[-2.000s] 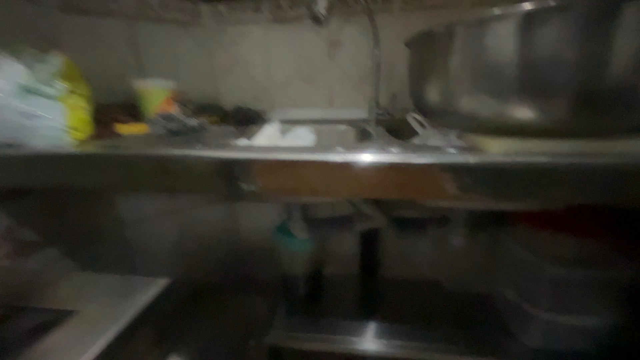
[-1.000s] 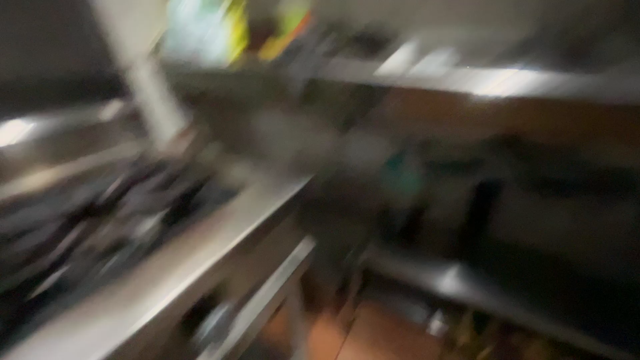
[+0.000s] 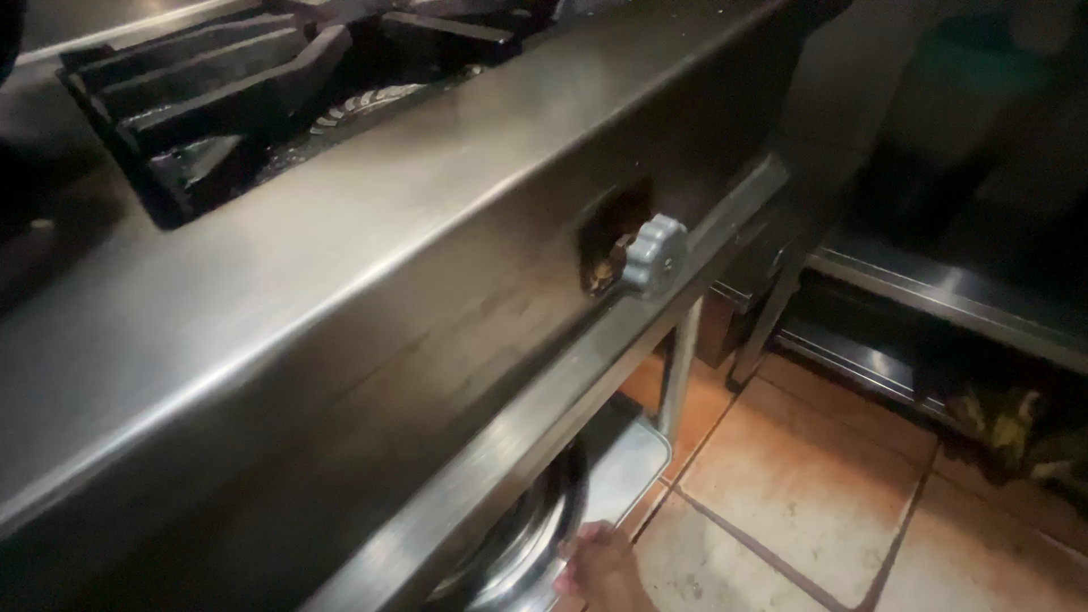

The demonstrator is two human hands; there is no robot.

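Observation:
Low in the view, my right hand [image 3: 602, 565] is at the rim of a round shiny metal pan or lid [image 3: 531, 544] under the stove; its fingers are curled, and whether they grip the rim is unclear. That round piece lies by a flat metal tray [image 3: 629, 463] near the floor. Above the hand runs a metal rail [image 3: 501, 442] along the stove's steel front [image 3: 408, 357]. A grey scalloped valve knob [image 3: 656, 255] sticks out beside a dark square opening. My left hand is out of view.
Black cast burner grates [image 3: 229, 93] fill the stove top at upper left. A metal leg [image 3: 678, 374] stands on reddish floor tiles [image 3: 799, 476]. To the right is a low steel shelf [image 3: 960, 297], with yellowish scraps [image 3: 1003, 425] beneath it.
The view has swung down and left from the sink counter to the stove front. My right hand has come into view at the bottom.

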